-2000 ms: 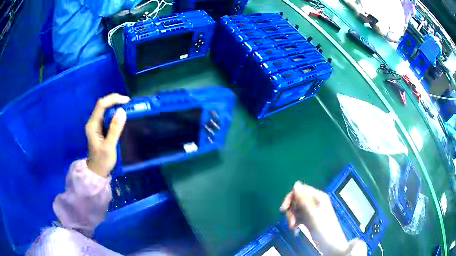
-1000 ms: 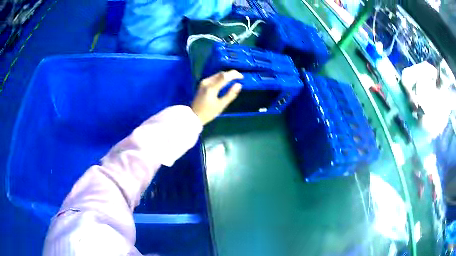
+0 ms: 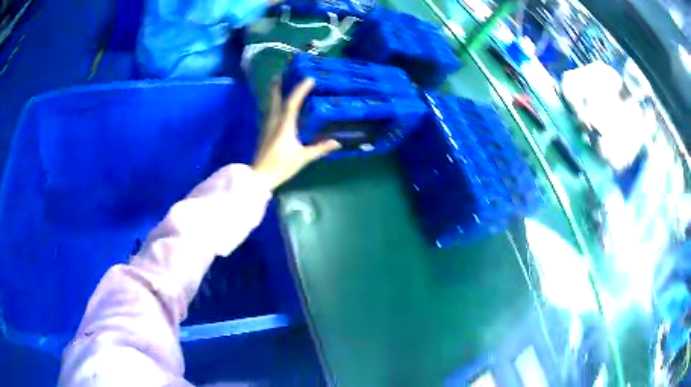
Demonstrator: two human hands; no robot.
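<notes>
My left hand is at the left end of a blue tablet, fingers spread and thumb by its lower left edge. The tablet stands on its long side on the green bench, dark screen towards me, with another blue tablet close behind it. The picture is blurred, so whether the fingers touch the case cannot be told. My right hand is not in view.
A blue bin is at the left. Stacked tablets stand right of my left hand, more blue units behind. White cables lie at the back. A person's blue clothing shows. Clear plastic and lit screens are at the right.
The tablet my left hand carried now stands in front of another tablet on the bench. My left fingers have spread from its top edge. My right hand has left the picture.
</notes>
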